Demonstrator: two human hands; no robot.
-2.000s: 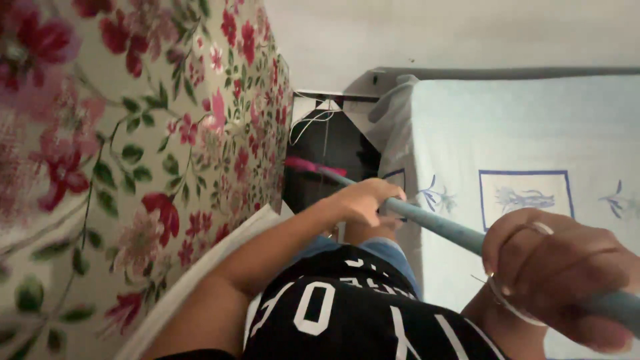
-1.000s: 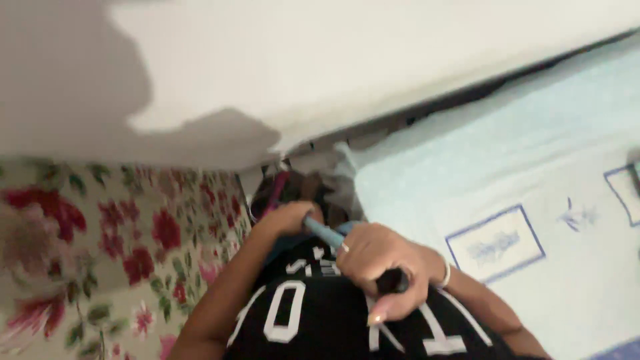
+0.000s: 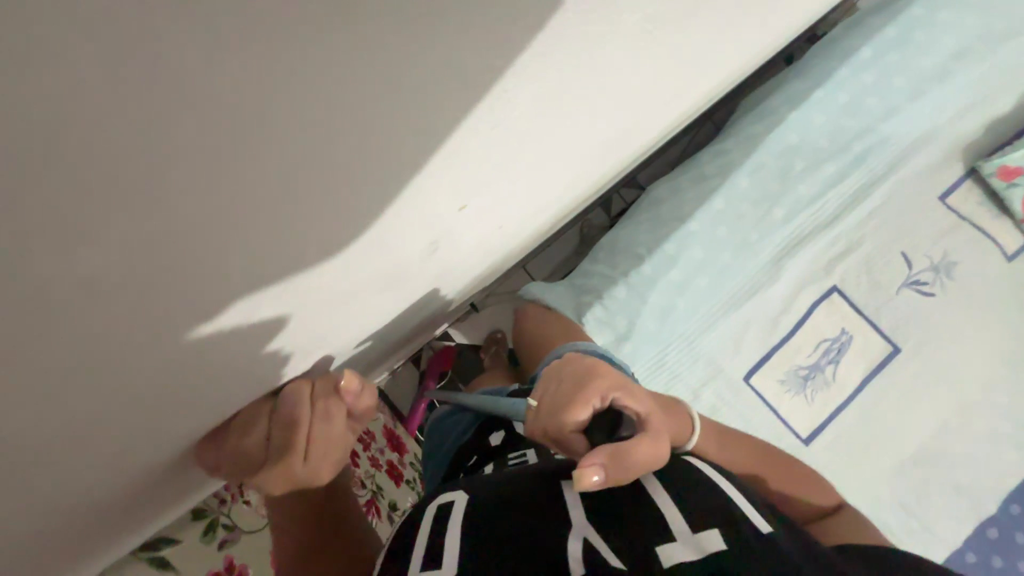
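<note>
My right hand (image 3: 608,420) is closed around the dark-capped top of a blue pole (image 3: 484,405), in front of my black shirt. The pole slants down past my denim shorts to a pink part (image 3: 430,388) near the floor, which looks like a broom or squeegee head. My left hand (image 3: 296,432) is off the pole, against or very close to the white wall, its fingers curled. Whether it holds anything cannot be told.
A bed with a pale blue patterned sheet (image 3: 720,264) fills the right side, a folded floral cloth (image 3: 1004,176) at its edge. The white wall (image 3: 280,144) runs along the left. A narrow gap shows floor tiles. Red-flowered fabric (image 3: 384,460) lies below my left hand.
My left hand has let go of the pole and moved left to the wall. My right hand still holds the pole's end. The view has turned towards the wall.
</note>
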